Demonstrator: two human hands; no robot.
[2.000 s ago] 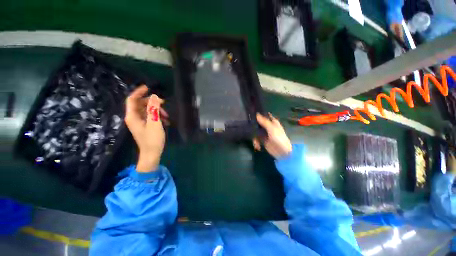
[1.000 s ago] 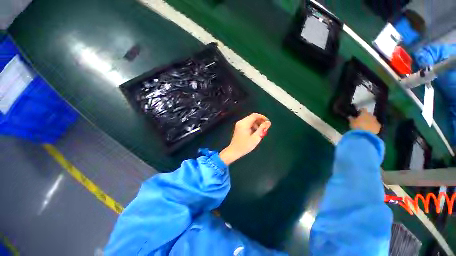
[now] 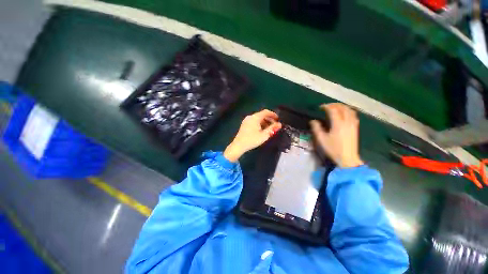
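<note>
An open tablet unit (image 3: 293, 182) with a large silver-white rectangle lies in a black work tray (image 3: 250, 213) close in front of me. Its main board end, with a green patch, points away from me. My left hand (image 3: 256, 132) is at the tray's upper left corner, fingertips pinched together, with a red spot on them; whether they hold a small part cannot be told. My right hand (image 3: 338, 134) is over the upper right corner, slightly blurred, fingers bent down; what is under its fingertips is hidden.
A black parts bin (image 3: 184, 96) heaped with shiny strips lies at left, a small black piece (image 3: 127, 69) beyond it. An orange air gun (image 3: 428, 164) and a thin dark stick lie at right, near clear blister trays (image 3: 465, 230). A blue bin (image 3: 53, 142) is below left.
A trayed tablet now lies in front of me, where bare mat showed a second ago. My right hand has come back from the line to this tray; my left hand is at its upper left corner.
</note>
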